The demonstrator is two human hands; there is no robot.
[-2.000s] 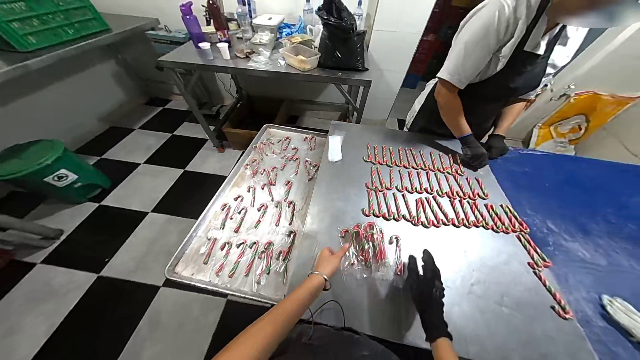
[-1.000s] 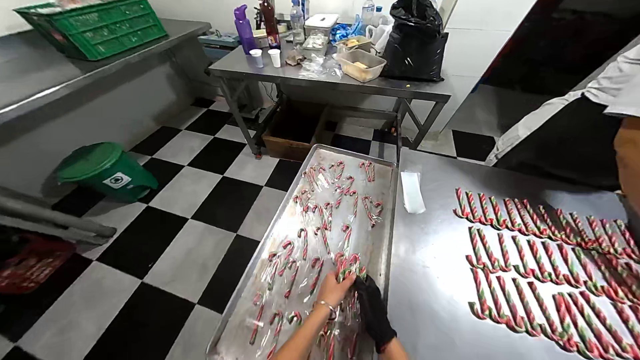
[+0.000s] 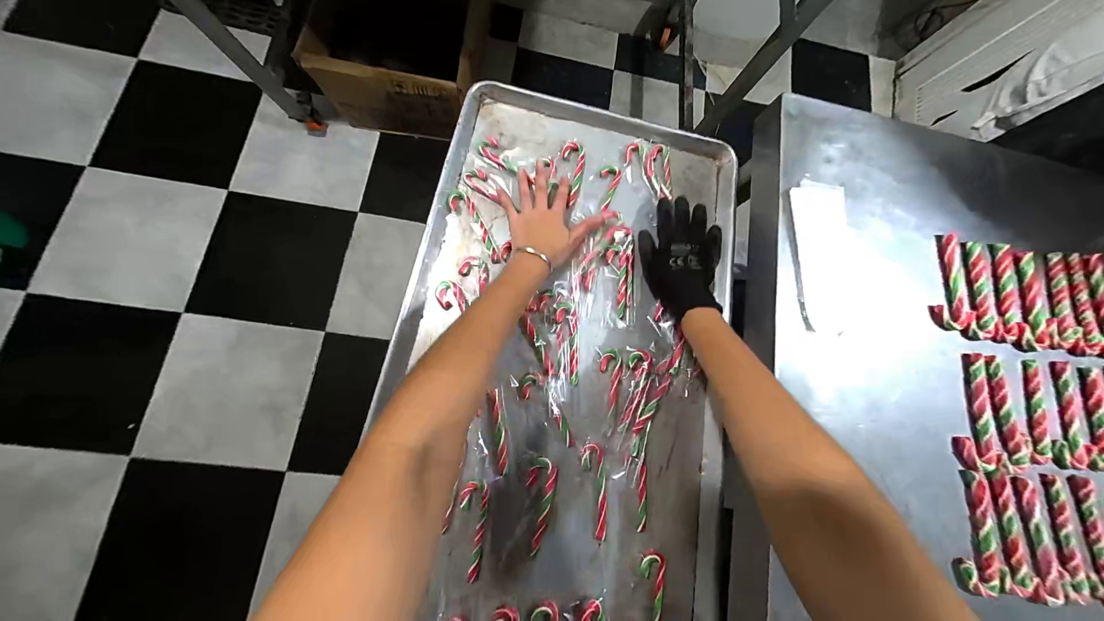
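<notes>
Red, white and green candy canes in clear plastic wrappers (image 3: pixel 600 492) lie spread over a metal baking tray (image 3: pixel 716 466). My bare left hand (image 3: pixel 545 220), with a bracelet at the wrist, rests palm down with fingers spread over wrapped canes in the tray's upper part. My right hand (image 3: pixel 681 254), in a black glove, lies flat near the tray's right side, its fingers a little apart, close to more wrapped canes. Neither hand grips anything that shows. On the steel table to the right, several thicker candy canes without visible wrappers (image 3: pixel 983 414) stand in rows.
Right of the tray is the steel table (image 3: pixel 871 483), with a white sheet (image 3: pixel 819 250) near its left edge. A cardboard box (image 3: pixel 379 90) sits on the checkered floor (image 3: pixel 241 379) beyond the tray. Metal table legs (image 3: pixel 246 60) rise behind.
The view has swung down to the tray. Both hands were together over the tray's near part; now they are apart and farther up it. The bunch of wrapped canes at my hands is no longer held.
</notes>
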